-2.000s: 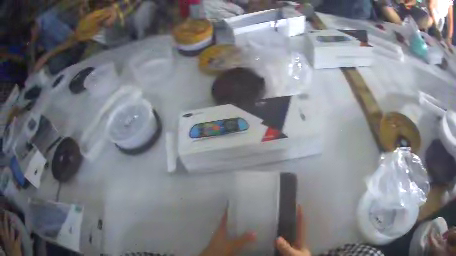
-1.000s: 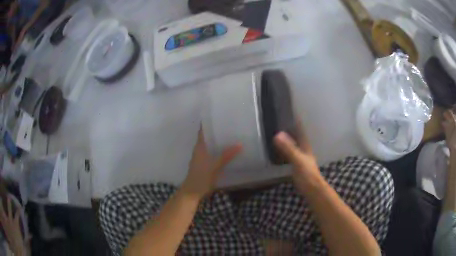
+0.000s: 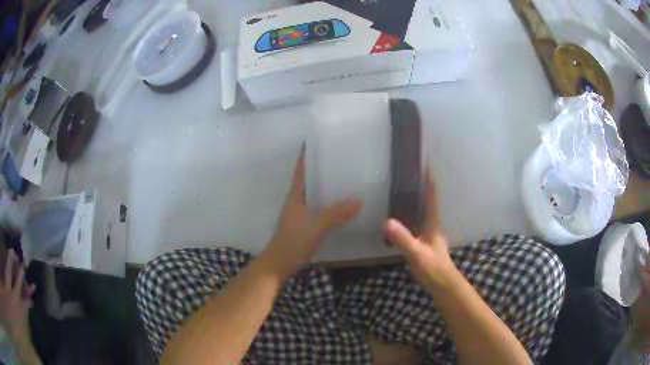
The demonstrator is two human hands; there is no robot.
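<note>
A white housing (image 3: 349,153) with a dark brown disc (image 3: 405,164) on its right end is held on its side over the table's near edge. My left hand (image 3: 303,224) grips the white housing from the left, thumb across its near side. My right hand (image 3: 424,246) grips the brown disc from the right, thumb on its near edge. The housing and disc sit side by side; a thin pale line marks the housing's edge against the disc. The fingers behind the unit are hidden, and the unit is slightly blurred.
A printed carton (image 3: 324,53) lies just beyond. Another white housing on a dark disc (image 3: 169,50) is at the upper left. An open carton (image 3: 71,228) is at left. A clear plastic bag (image 3: 584,139) covers a white ring (image 3: 538,203) at right. Other people's hands show at both sides.
The view has tilted down towards the lap, and the checked clothing now shows. The unit stays between both hands, turned slightly since one second ago so its disc looks more edge-on.
</note>
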